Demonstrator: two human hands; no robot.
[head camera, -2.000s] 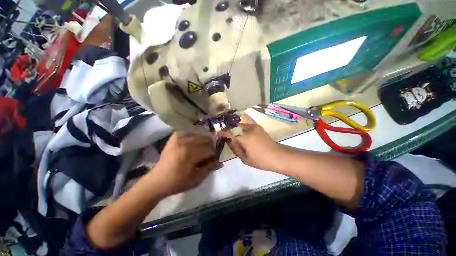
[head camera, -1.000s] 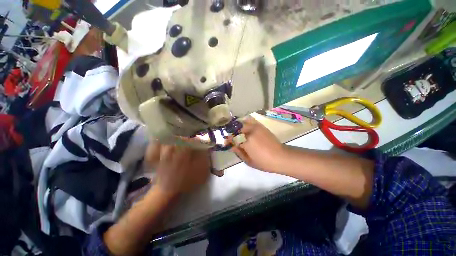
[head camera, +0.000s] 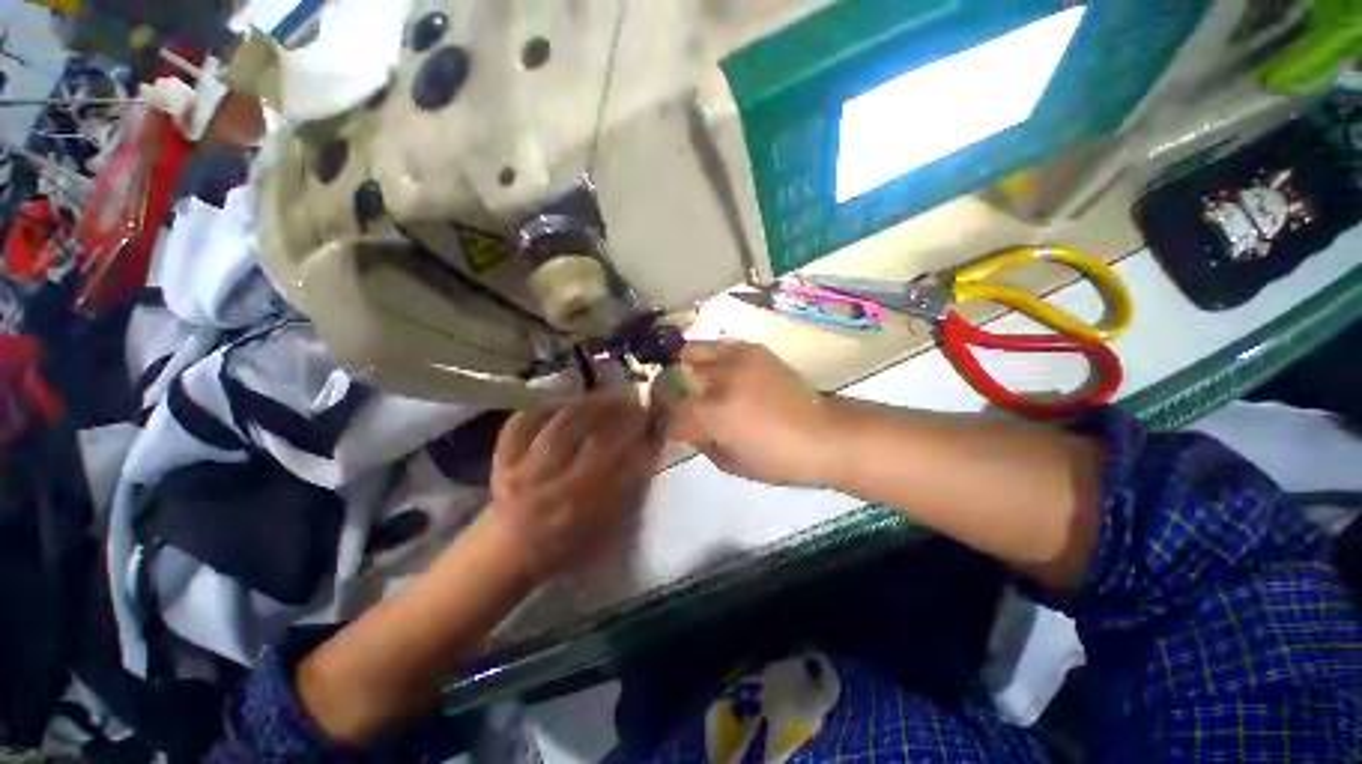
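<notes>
The cream sewing machine head (head camera: 433, 254) fills the upper middle. Its presser foot and needle area (head camera: 613, 358) is low on the head, at my fingertips. My left hand (head camera: 575, 470) is just left of and below the presser foot, blurred, with its fingers bent together. My right hand (head camera: 747, 411) is just right of the presser foot, fingertips touching or close to it. Whatever lies between my fingertips is too small and hidden to tell. White and black cloth (head camera: 247, 478) is heaped left of the machine.
Shears with red and yellow handles (head camera: 1031, 366) lie right of my right hand, beside pink and blue snips (head camera: 837, 303). A black case (head camera: 1247, 224) is at the far right. The green panel (head camera: 792, 164) has a bright screen. The table's green edge (head camera: 702, 575) runs in front.
My left hand moved left off the presser foot, then came back right beside it. My right hand stays by the foot. The camera view has shifted a little.
</notes>
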